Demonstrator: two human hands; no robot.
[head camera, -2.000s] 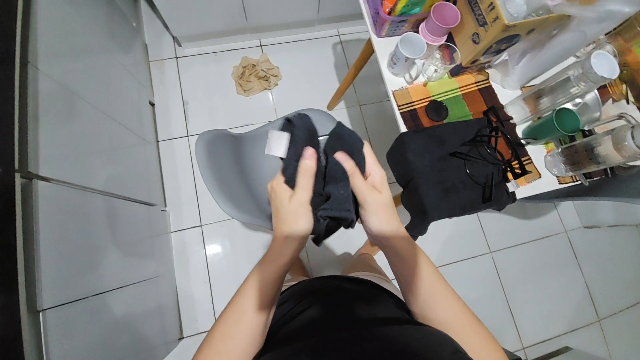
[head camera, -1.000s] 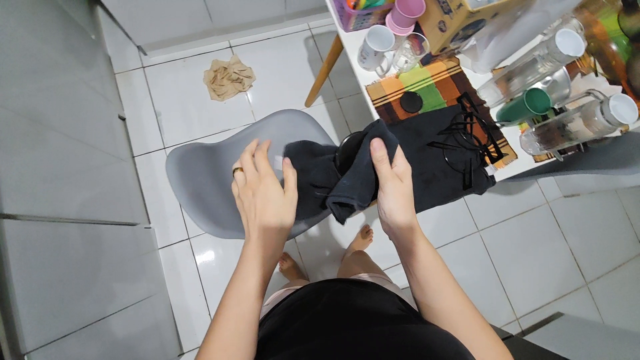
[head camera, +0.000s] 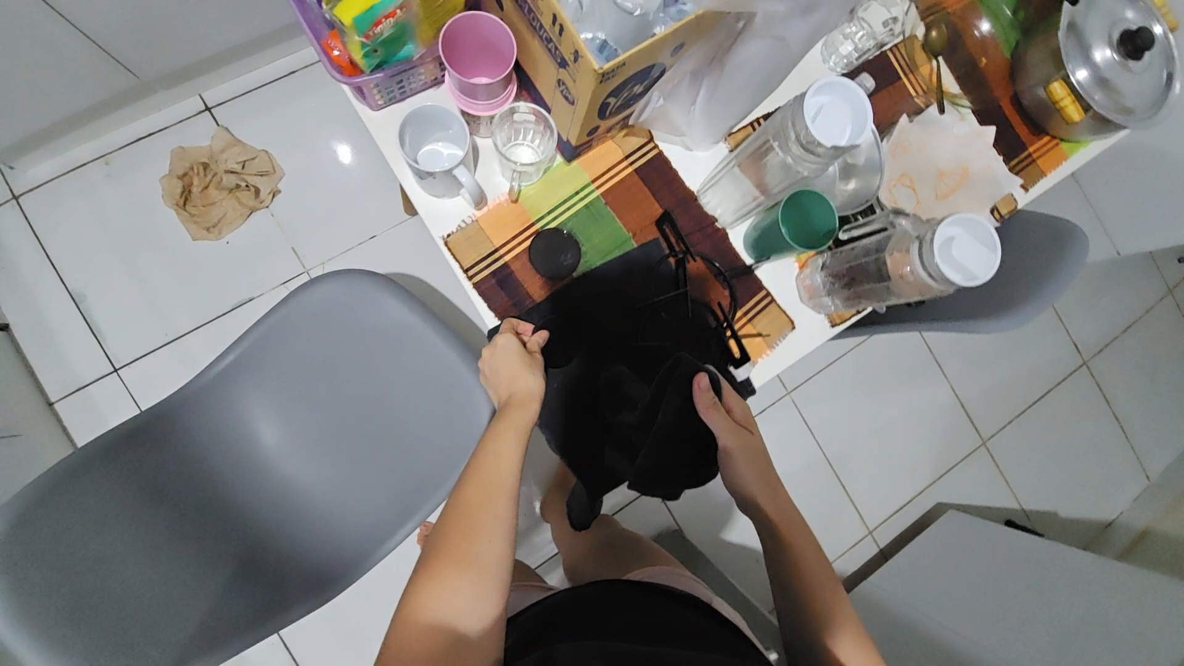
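Note:
Black cloth (head camera: 601, 407) lies over the near edge of the table and hangs down from it. My left hand (head camera: 514, 365) pinches dark fabric at the table edge, close to a black round piece (head camera: 561, 342). A bunched black cloth (head camera: 680, 430) is gripped by my right hand (head camera: 731, 430), with the thumb on top. Black metal burner grates (head camera: 698, 287) rest at the far right of the dark cloth. A small black disc (head camera: 555, 254) sits on the striped placemat (head camera: 620, 194) beyond my left hand.
A grey chair (head camera: 351, 398) stands at the left. On the table are a white mug (head camera: 437, 148), a glass mug (head camera: 524, 139), pink cups (head camera: 477, 57), a green cup (head camera: 803, 224), glass jugs (head camera: 879, 268), a cardboard box (head camera: 592, 88) and a pot (head camera: 1110, 69). A brown cloth (head camera: 222, 183) lies on the floor.
My hands and the bunched black cloth have moved from over the chair to the table's near edge. My left hand, spread a second ago, now grips fabric. The view has shifted toward the table.

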